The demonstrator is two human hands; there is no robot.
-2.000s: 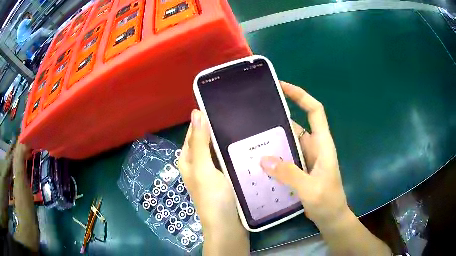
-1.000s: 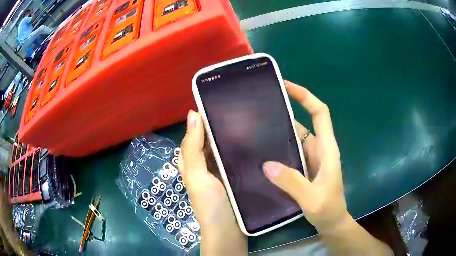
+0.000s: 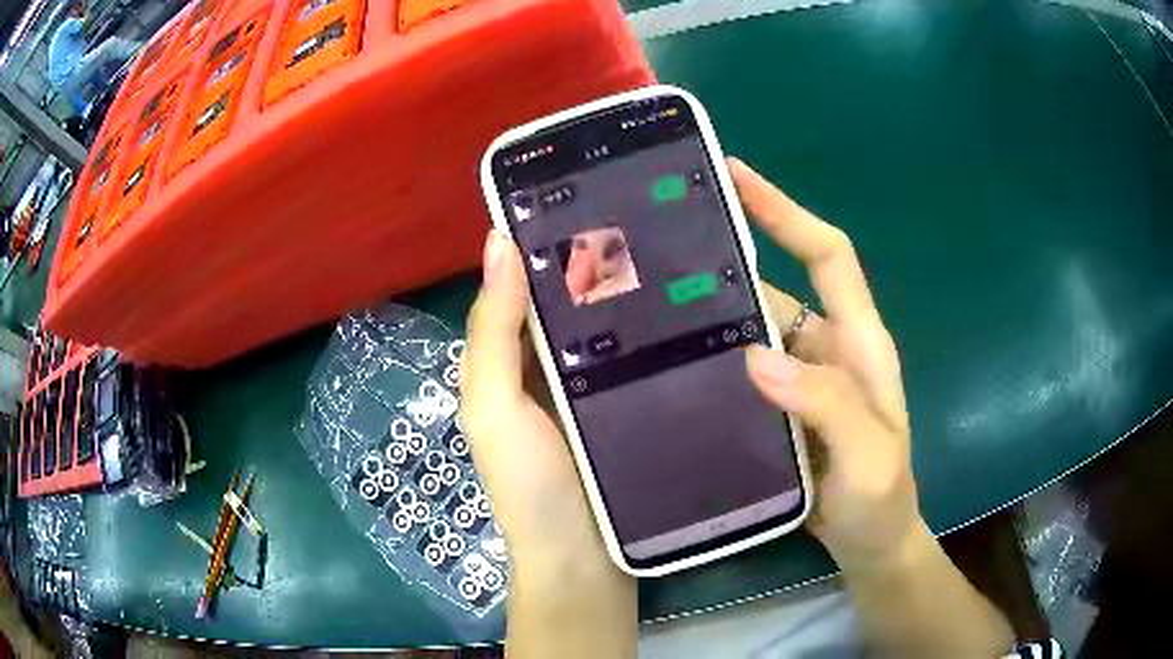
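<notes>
A smartphone [image 3: 695, 444] in a white case is held upright in both hands, its screen lit with a dark chat page. My left hand [image 3: 521, 425] grips its left edge, thumb along the side. My right hand [image 3: 836, 386] holds its right edge from behind, with the thumb at the screen's right side near the middle; a ring shows on one finger. Fingers behind the phone are hidden. A clear plastic sheet of paired black-and-white lens rings [image 3: 418, 483] lies flat on the bench, left of my left hand, which partly covers it.
A thick red foam tray [image 3: 373, 193] with orange phone housings [image 3: 315, 52] stands at upper left. Another red tray [image 3: 58, 418] and a dark wrapped bundle [image 3: 142, 431] lie at far left. Thin orange sticks [image 3: 227, 534] lie near the bench edge. A person [image 3: 71, 58] sits at far upper left.
The phone screen went from a keypad to blank dark, then to a chat page. The phone sits slightly higher in view. My right thumb has moved up and right. The other person's arm at left has mostly gone.
</notes>
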